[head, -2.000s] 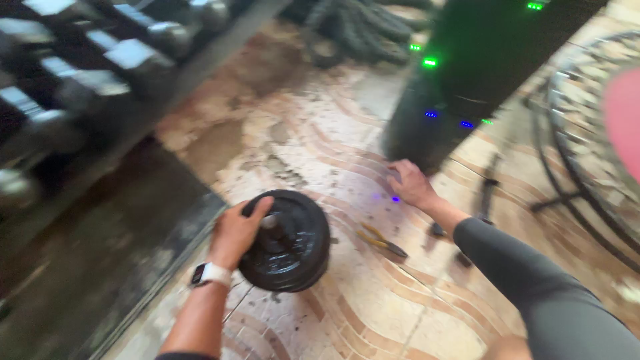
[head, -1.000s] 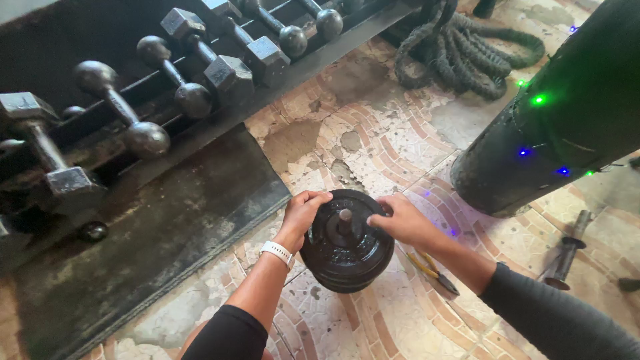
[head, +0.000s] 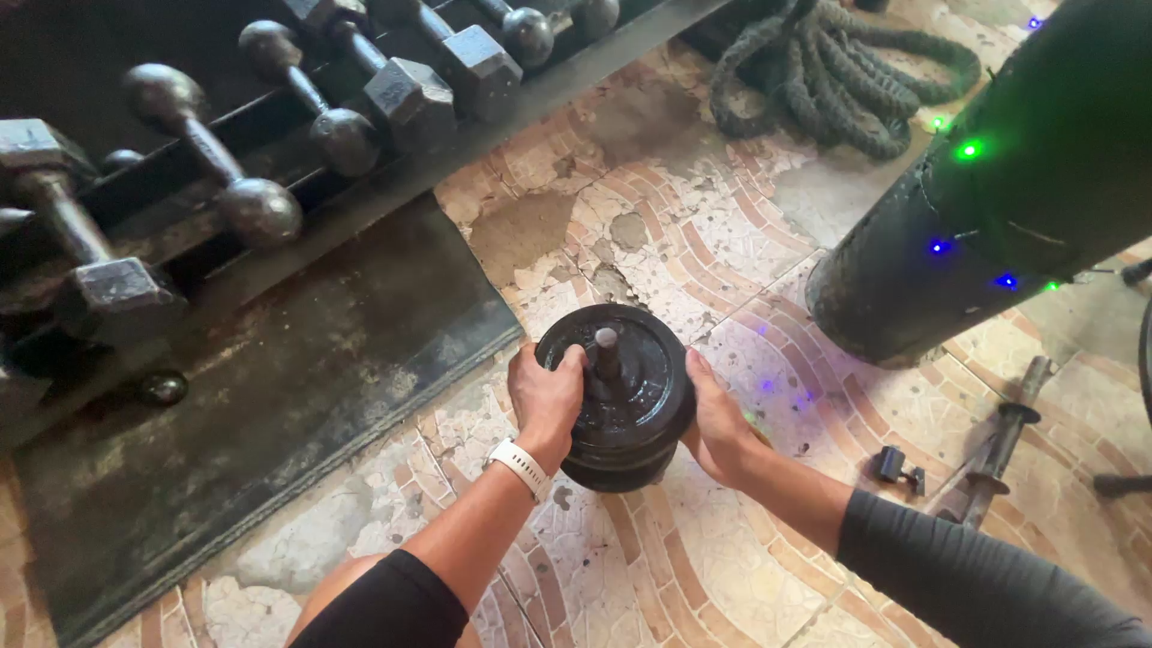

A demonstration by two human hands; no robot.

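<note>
A plate-loaded dumbbell (head: 643,396) stands on end on the tiled floor, its black round plates stacked and its bar end (head: 607,340) pointing up through the middle. My left hand (head: 549,391) grips the left rim of the upper plates, thumb on top; a white watch band is on that wrist. Around the right rim is my right hand (head: 720,423), palm against the edge and most fingers hidden behind the plates. Past the right forearm, a bare dumbbell bar with collars (head: 1003,445) lies on the floor, beside a small black clamp-like part (head: 891,463).
At upper left, metal dumbbells (head: 261,211) rest on a dark rack, with a black rubber mat (head: 270,387) below. A thick coiled rope (head: 837,81) lies at the top. A black column (head: 954,225) with small coloured lights rises at right.
Two seconds ago my right hand was near the base of the column; it has come to the plates' right side. My left hand stays at the plates. The view has shifted.
</note>
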